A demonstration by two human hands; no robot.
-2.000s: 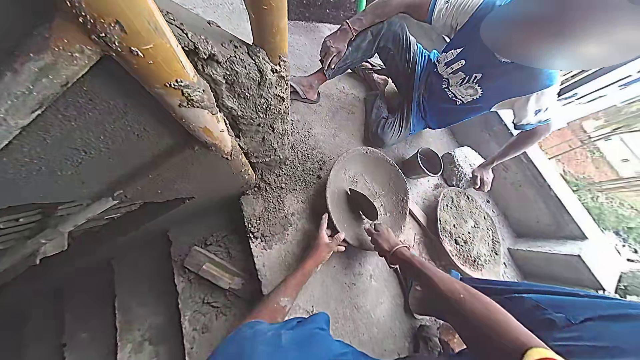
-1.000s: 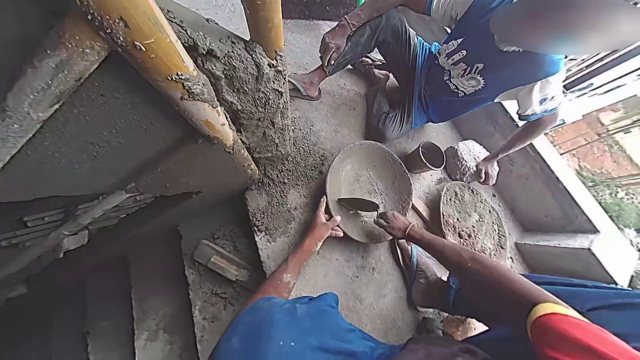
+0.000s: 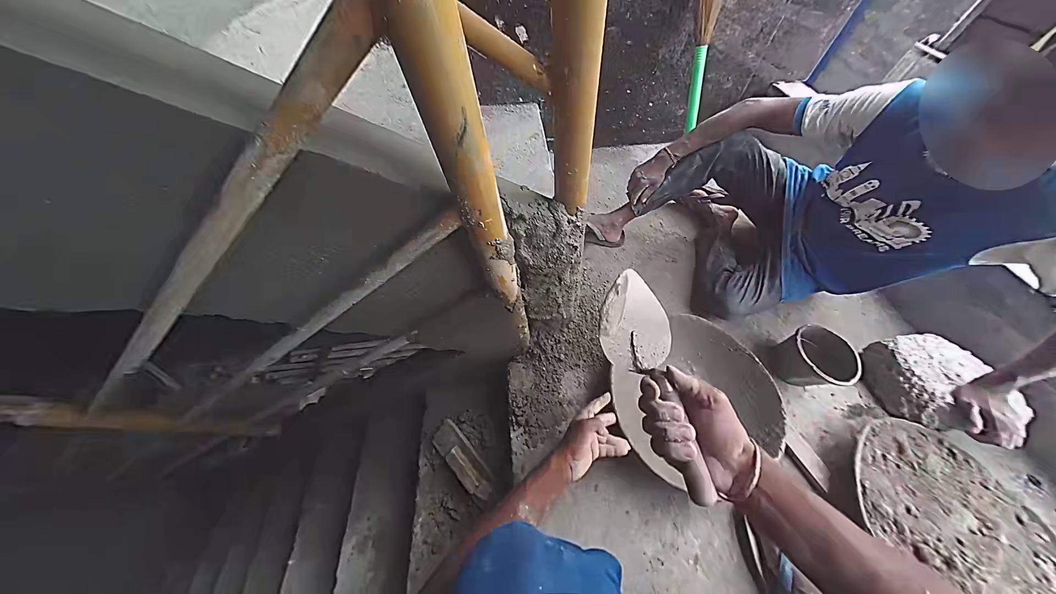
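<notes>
My right hand (image 3: 689,429) is closed around the handle of a mason's trowel (image 3: 637,320), whose blade is raised over the left rim of a round shallow pan (image 3: 747,379). The blade points toward the rough mortar (image 3: 549,264) around the foot of the yellow posts. My left hand (image 3: 596,439) rests against the pan's near left edge with its fingers spread. Whether mortar lies on the blade is hard to tell.
A co-worker (image 3: 874,190) sits at the right, one hand on a rough pale lump (image 3: 924,375). Nearby are a dark bucket (image 3: 817,355) and a second pan of mortar (image 3: 949,503). Yellow posts (image 3: 450,124) rise at left; steps (image 3: 330,503) descend below, beside a wood block (image 3: 464,460).
The trowel has moved from inside the pan to above its left rim, its blade now pointing toward the post base. The view has shifted left. My left hand stays at the pan's edge.
</notes>
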